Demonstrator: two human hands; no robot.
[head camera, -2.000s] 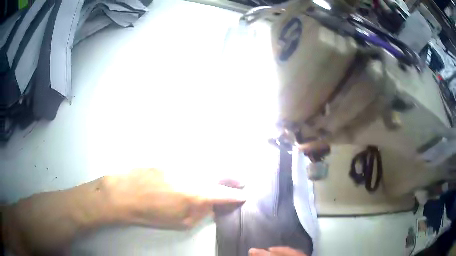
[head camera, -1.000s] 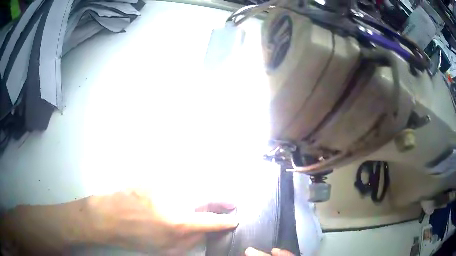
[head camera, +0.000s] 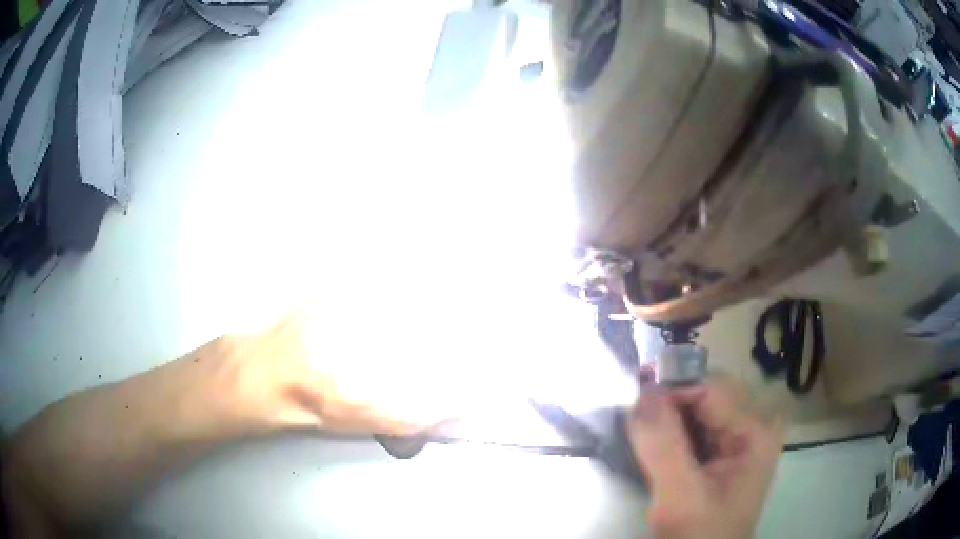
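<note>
A dark grey fabric panel (head camera: 616, 437) lies below the needle area, turned sideways, much of it washed out by the lamp glare. My left hand (head camera: 279, 384) reaches in from the left over the panel's left end; its fingertips are lost in the glare, so its grip is unclear. My right hand (head camera: 705, 453) is at the panel's right end, fingers curled and pinching its edge, just below the small grey block (head camera: 681, 363). The presser foot area (head camera: 602, 276) of the cream sewing machine (head camera: 674, 137) is partly hidden by glare.
Striped grey and white pieces (head camera: 100, 116) are piled at the upper left. A pale rounded plate (head camera: 471, 61) stands left of the machine head. Black-handled scissors (head camera: 805, 345) hang against the machine. Purple-handled tools (head camera: 832, 32) lie on top of the head.
The panel has turned from lengthwise to sideways. My right hand has come up from the bottom edge to the right, now gripping its end. My left hand has shifted slightly up and left.
</note>
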